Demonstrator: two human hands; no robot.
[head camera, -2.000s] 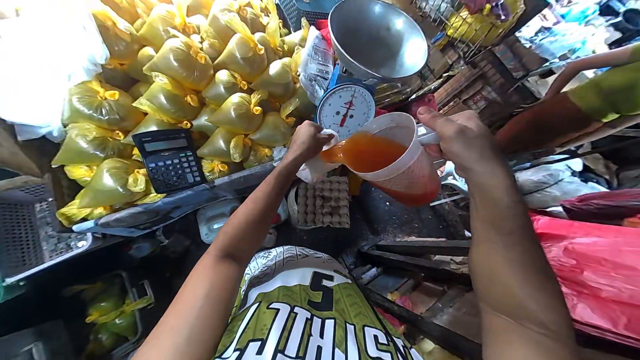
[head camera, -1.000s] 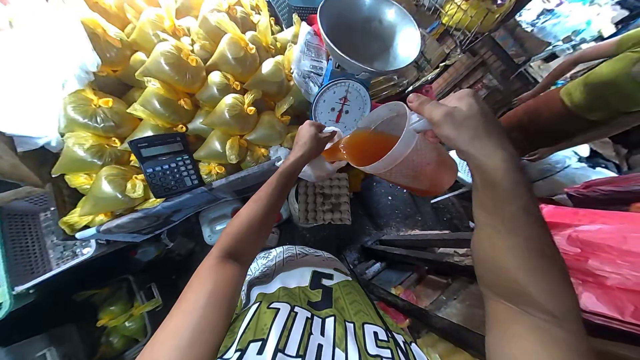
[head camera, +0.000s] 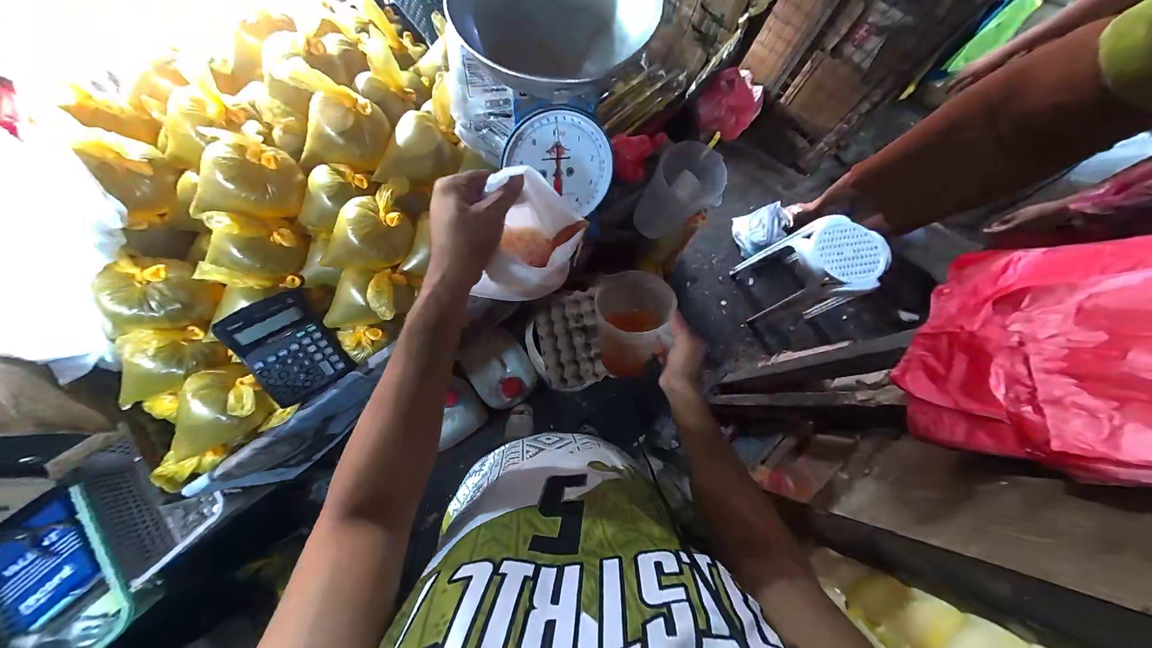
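My left hand (head camera: 468, 225) grips the rim of a white plastic bag (head camera: 531, 238), whose mouth is open and shows orange liquid inside. The bag hangs just in front of the dial of a spring scale (head camera: 562, 160) with a metal bowl (head camera: 555, 40) on top. My right hand (head camera: 681, 355) holds a translucent plastic pitcher (head camera: 633, 315) by its handle, with orange liquid in it. The pitcher is upright, lower than the bag and apart from it, over a grey egg tray (head camera: 569, 340).
Yellow knotted plastic bags (head camera: 247, 175) are heaped at left, with a calculator (head camera: 283, 346) on them. Another pitcher (head camera: 681, 187) stands beyond the egg tray. A white plastic stool (head camera: 846, 252), another person's arm (head camera: 981, 126) and red plastic sheeting (head camera: 1035, 360) are at right.
The orange liquid was pouring from the tilted pitcher into the bag; now the pour has stopped. My right hand has lowered the pitcher, which stands upright and holds less liquid.
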